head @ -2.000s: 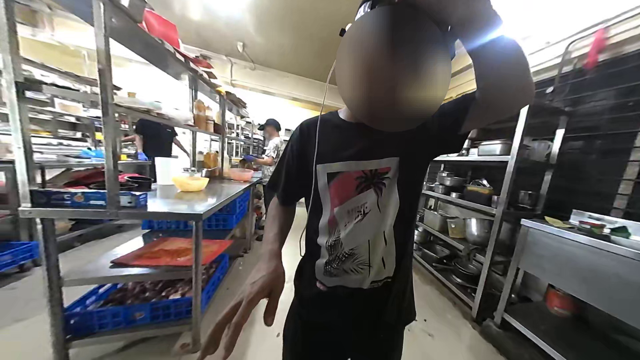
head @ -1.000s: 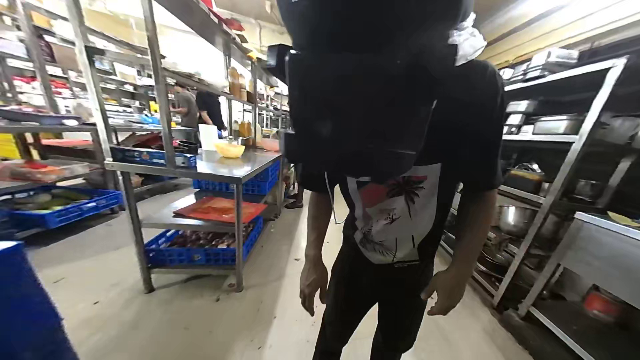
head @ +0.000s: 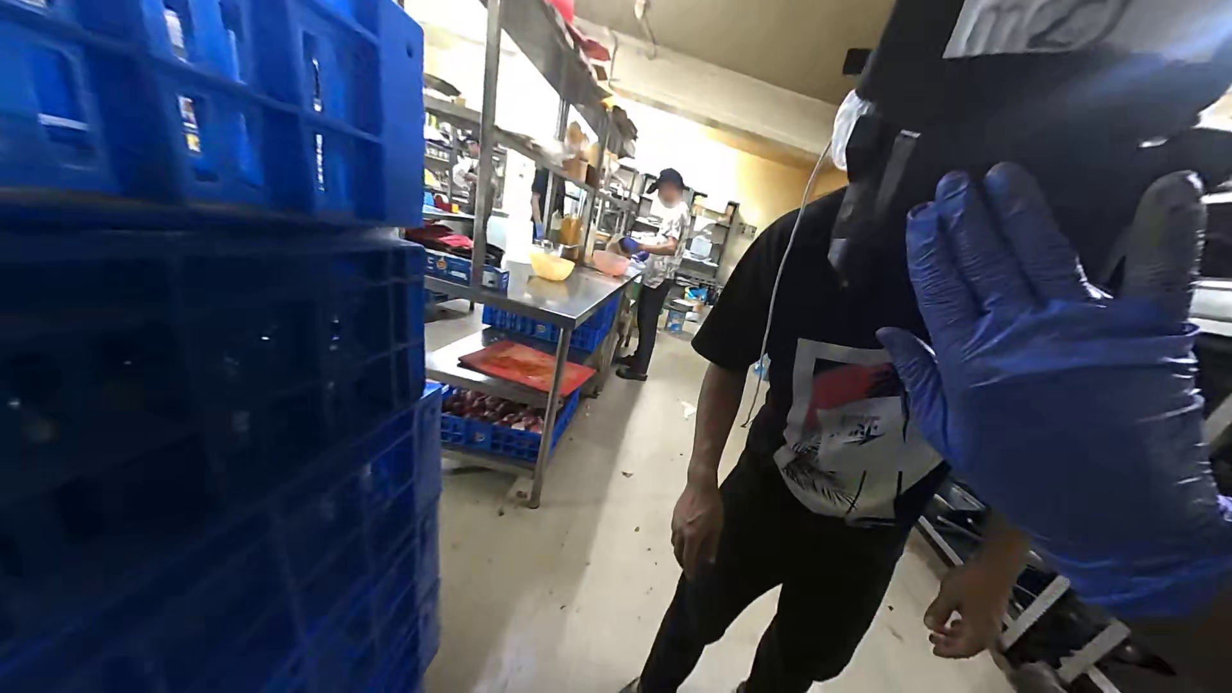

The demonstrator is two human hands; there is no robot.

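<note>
My right hand [head: 1068, 404], in a blue disposable glove, is raised large at the right side of the view. Its fingers point up and are spread, with nothing held. Behind it, close in front of me, stands a person in a black T-shirt [head: 751, 289] with a printed panel [head: 857, 433]. A dark, blurred shape hides that person's head. Both of the person's bare hands, one at the left [head: 698, 525] and one at the right [head: 967, 611], hang low. My left hand is out of view.
Stacked blue plastic crates [head: 212, 385] rise close at the left. Beyond stands a steel table [head: 568, 296] with a yellow bowl [head: 551, 266], a red cutting board [head: 525, 366] and a crate of dark red produce [head: 491, 412] below. Farther back, another person [head: 664, 241] stands by shelving. Metal racks are at the right.
My gloved right hand has come into view. The view has shifted, and stacked blue crates now fill the left side. The near person's arm, raised two seconds ago, hangs down.
</note>
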